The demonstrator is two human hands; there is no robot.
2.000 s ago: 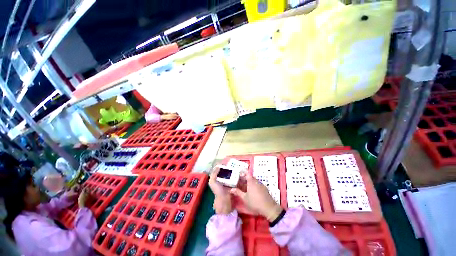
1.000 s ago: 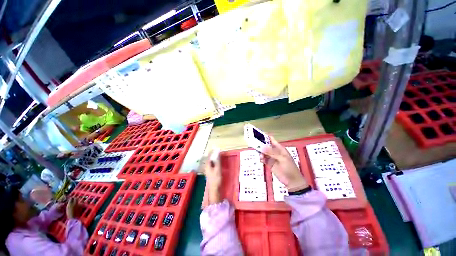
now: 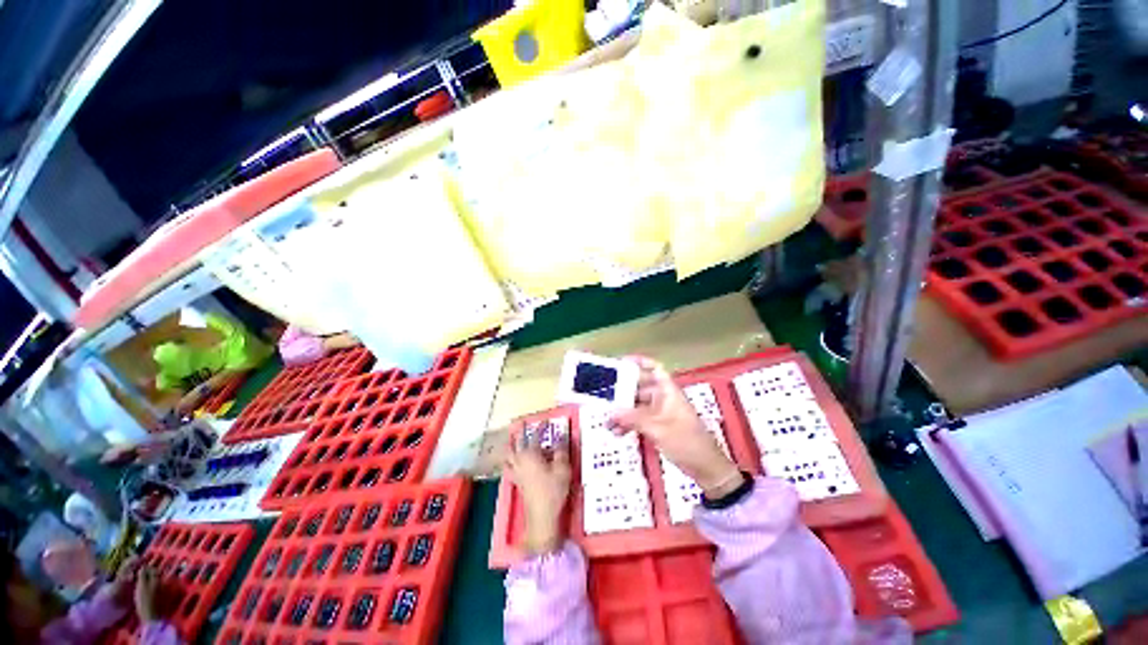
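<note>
My right hand (image 3: 674, 428) holds up a white unit (image 3: 597, 381) by its right side, its dark window facing me, above the back left of the white-unit tray (image 3: 743, 456). My left hand (image 3: 541, 485) is low over the tray's left bay, fingertips at a small pale unit (image 3: 545, 435); whether it grips it is unclear. White units with small dark marks (image 3: 617, 483) lie in rows in the other bays. A red tray with large pockets (image 3: 645, 590) lies underneath.
Pocket trays (image 3: 337, 554) with dark units are at left, another tray (image 3: 1026, 258) at far right. A metal post (image 3: 896, 239) and record sheets (image 3: 1057, 473) stand right. Yellowish sheets (image 3: 604, 176) hang above. Other workers' hands show at far left.
My left hand has lowered into the left bay. My right hand has turned the white unit so its dark window faces me more squarely. The view has shifted right.
</note>
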